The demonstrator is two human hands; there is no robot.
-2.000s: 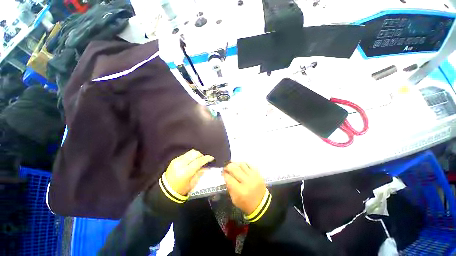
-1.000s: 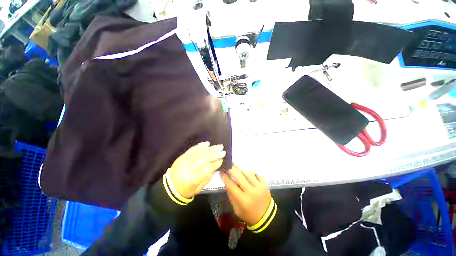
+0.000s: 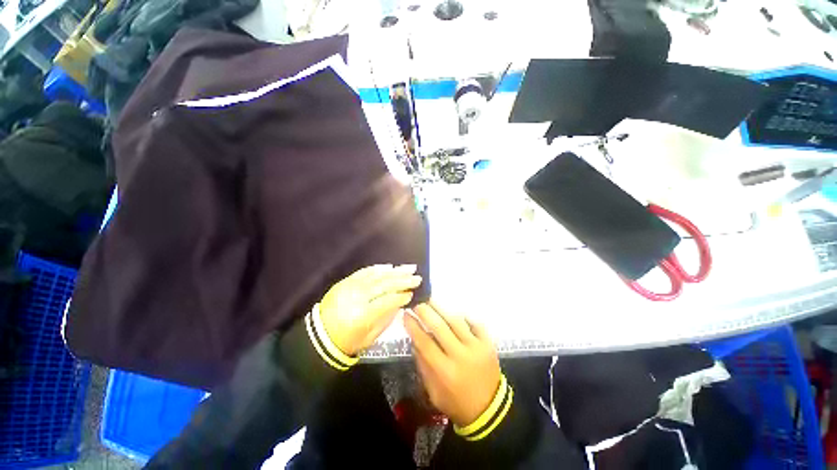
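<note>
A large dark brown-black garment panel (image 3: 248, 211) with white along some edges lies left of the needle, its right edge at the presser foot (image 3: 445, 168) of the white sewing machine. My left hand (image 3: 367, 307) rests on the panel's lower right corner, fingertips on the cloth. My right hand (image 3: 454, 363) is beside it, thumb and fingers pinching the panel's edge at the table's front. The cloth between the fingertips is mostly hidden.
A black smartphone (image 3: 601, 216) lies on red-handled scissors (image 3: 684, 252) right of the needle. Black flaps (image 3: 633, 96) cross the machine head. Dark pieces with white edges (image 3: 606, 395) hang below the table at right. Blue crates (image 3: 41, 363) stand at left; dark cloth (image 3: 55, 174) is heaped behind them.
The view has shifted, so the machine and phone appear farther right than at first. Both hands stay at the panel's corner; the right hand's fingers look slightly more extended.
</note>
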